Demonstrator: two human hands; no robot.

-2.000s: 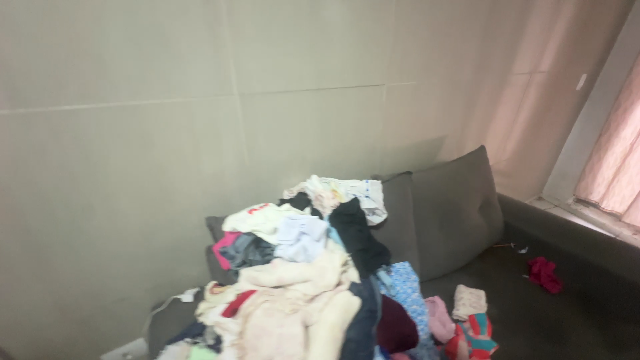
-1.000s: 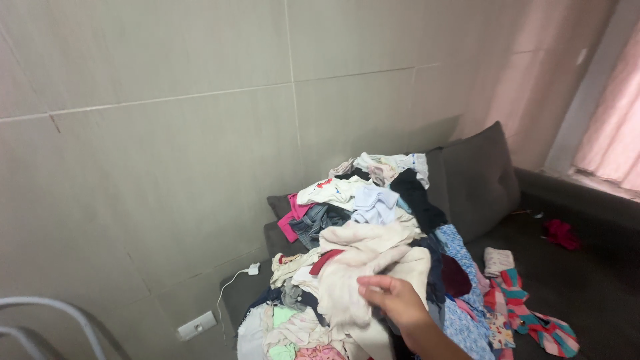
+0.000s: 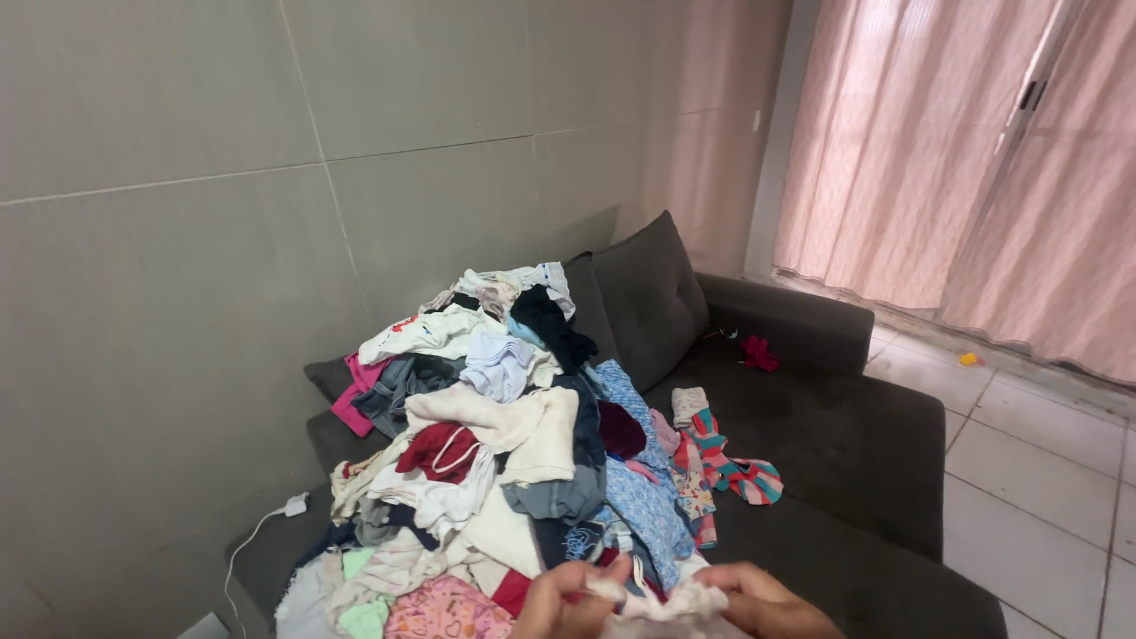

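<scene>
At the bottom edge of the view, my left hand [image 3: 568, 599] and my right hand [image 3: 763, 603] pinch a pale whitish garment [image 3: 666, 612] between them, its lower part cut off by the frame. Beyond them a large heap of mixed clothes lies on a dark grey sofa [image 3: 834, 435]. In the heap are a cream garment [image 3: 541, 426], a dark red piece with a white cord [image 3: 435, 451], a blue patterned cloth [image 3: 643, 506], a pink printed cloth [image 3: 448, 611] and grey denim [image 3: 404, 386].
A striped garment [image 3: 750, 479] and a small magenta cloth [image 3: 760, 353] lie on the seat. A cushion [image 3: 652, 293] leans at the wall. A white charger with cable [image 3: 295, 505] rests at the left. Pink curtains [image 3: 887, 160] hang above a tiled floor [image 3: 1029, 479] with a small yellow thing [image 3: 971, 359].
One hand was reaching onto the cream cloth in the heap; now both hands are low in view, holding a pale garment. The dark red piece shows more fully. The view has swung right.
</scene>
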